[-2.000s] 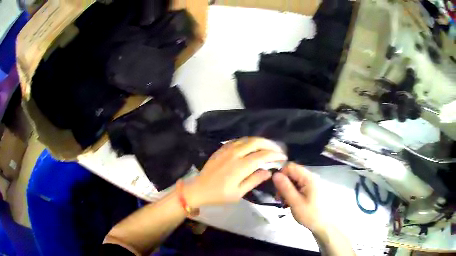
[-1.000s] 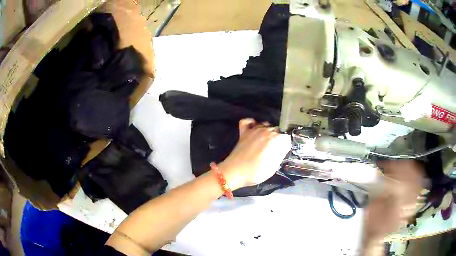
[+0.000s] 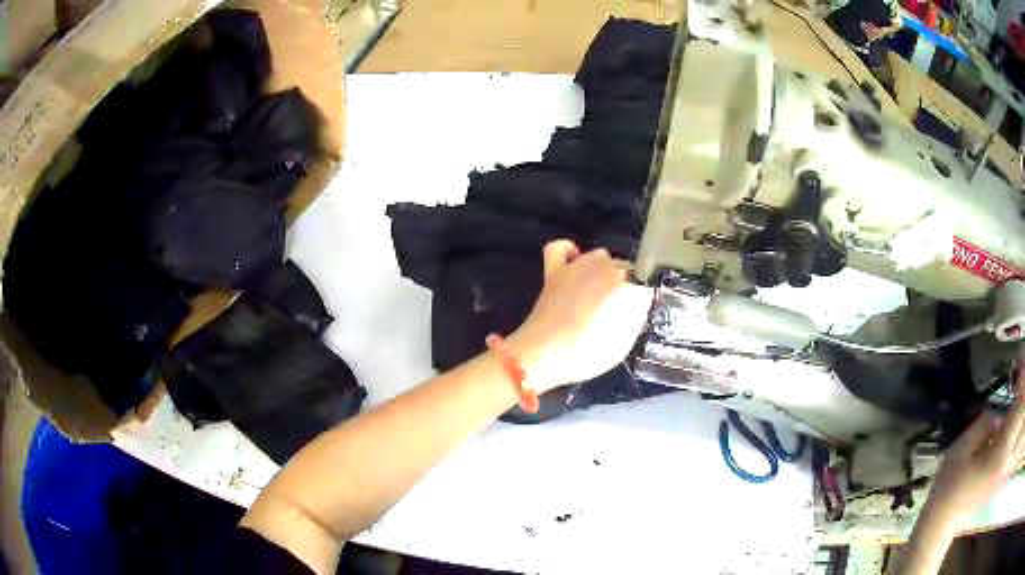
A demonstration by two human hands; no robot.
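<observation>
A black fabric workpiece [image 3: 483, 315] with a small pale logo lies flat left of the sewing machine [image 3: 719, 146]. My left hand [image 3: 590, 320], with an orange band at the wrist, holds its right edge at the needle area; its fingertips are partly hidden there. The presser foot area [image 3: 674, 309] is just right of that hand. Overlapping sewn black pieces [image 3: 540, 191] with a jagged edge lie behind the workpiece. My right hand [image 3: 980, 455] is at the far right, by the machine's end, cut by the picture's edge; what it touches cannot be made out.
An open cardboard box [image 3: 326, 101] of black pieces stands at left. Loose black pieces [image 3: 264, 371] lie beside it on the white table [image 3: 450, 494]. Blue-handled scissors [image 3: 747, 449] lie by the machine arm. Blue material [image 3: 67, 505] is below left. A person's hand [image 3: 874, 32] shows at top right.
My left hand moved right to the needle with the workpiece. My right hand left the fabric and moved to the far right. The narrow black piece behind the workpiece now lies spread with the row.
</observation>
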